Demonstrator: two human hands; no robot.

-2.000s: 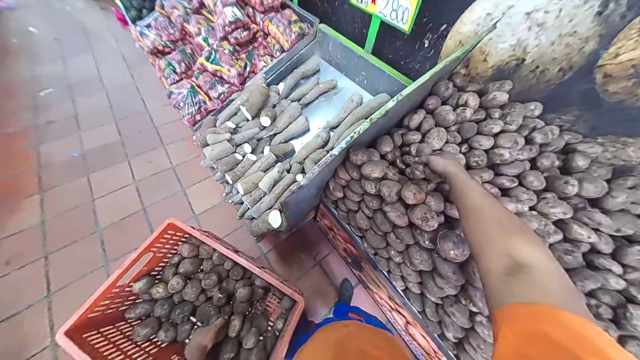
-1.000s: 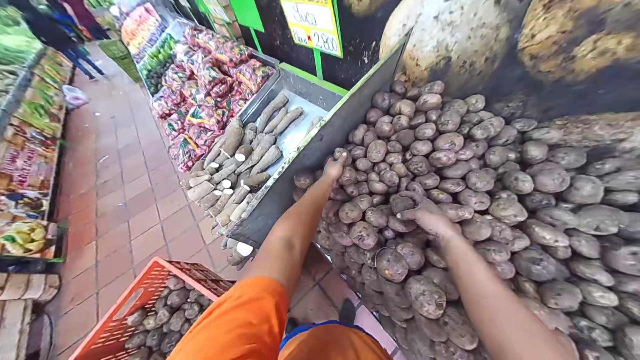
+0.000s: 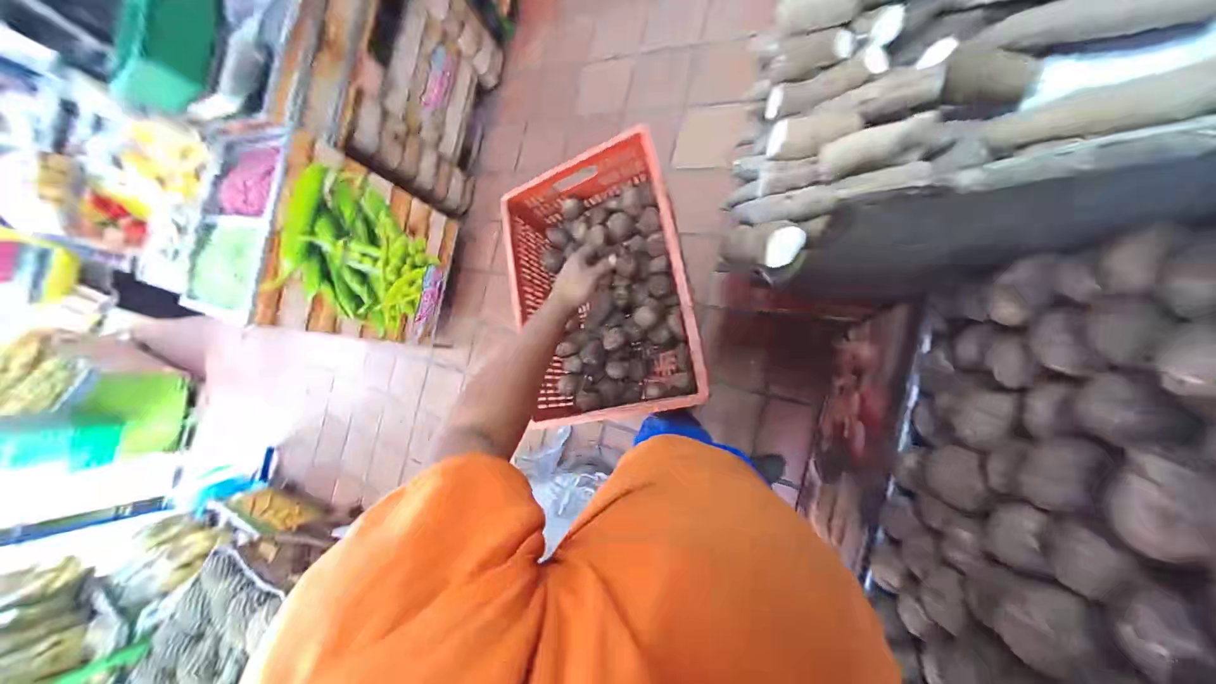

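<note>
An orange plastic crate (image 3: 698, 332) with slotted walls stands on the floor, with many brown potatoes (image 3: 617, 366) in it. My left hand (image 3: 582, 275) reaches into the crate and touches the potatoes near its upper middle. Blur hides whether the fingers close on one of them. My right hand is out of sight. At the right, a large heap of brown potatoes (image 3: 1016, 465) fills a bin.
Cassava roots (image 3: 855, 142) lie in a metal-sided bin (image 3: 1007, 223) at the upper right. Left of the crate are green peppers (image 3: 351, 247) on a wooden stand (image 3: 294, 309). More produce displays line the left side, and a blurred arm-like shape (image 3: 161, 347) shows there. Reddish tiles (image 3: 608, 90) pave the floor.
My left hand has moved from the potato heap into the crate. The right hand, on the heap a second ago, has left the view. The view has swung down toward the crate.
</note>
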